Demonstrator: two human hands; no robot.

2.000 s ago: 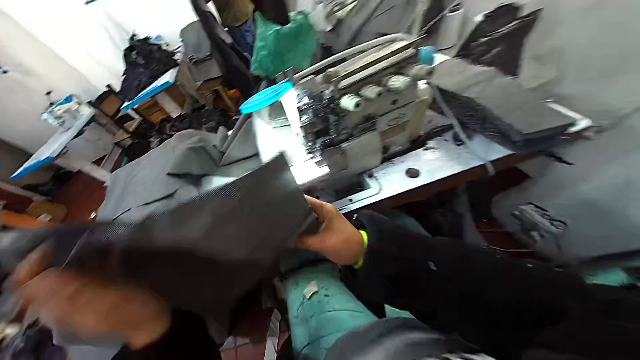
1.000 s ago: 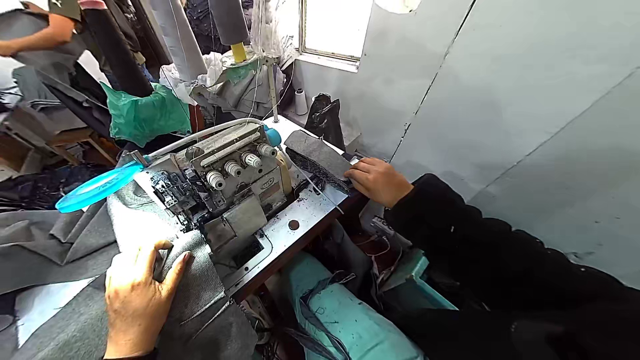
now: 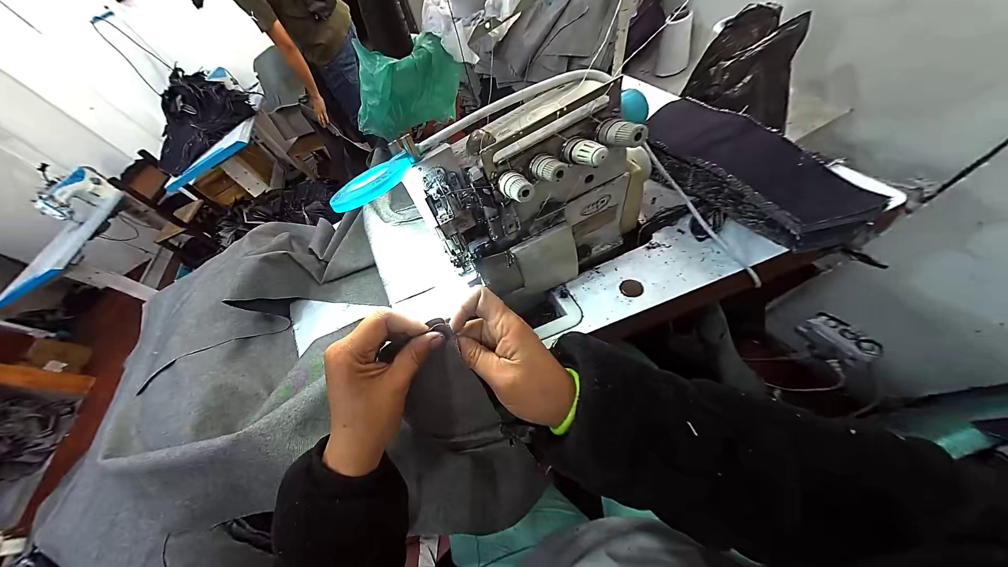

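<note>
Both of my hands meet in front of an overlock sewing machine (image 3: 543, 181), pinching the upper edge of a dark grey fabric piece (image 3: 445, 394) that hangs down below them. My left hand (image 3: 374, 378) grips it between thumb and index finger. Close beside it, my right hand (image 3: 508, 354) pinches the same edge with its fingertips. A large spread of grey fabric (image 3: 205, 394) lies to the left and runs under my left forearm. The machine's needle area is just above my fingertips, washed out by bright light.
A stack of dark cut fabric (image 3: 772, 173) lies on the right of the white machine table (image 3: 669, 272). A blue ring-shaped tray (image 3: 370, 185) juts out left of the machine, below a green plastic bag (image 3: 405, 87). Another person (image 3: 307, 47) stands at the back left.
My right hand has left the fabric stack on the right and come to my left hand. My left hand has gone from lying on the grey fabric to pinching an edge. The view has turned left.
</note>
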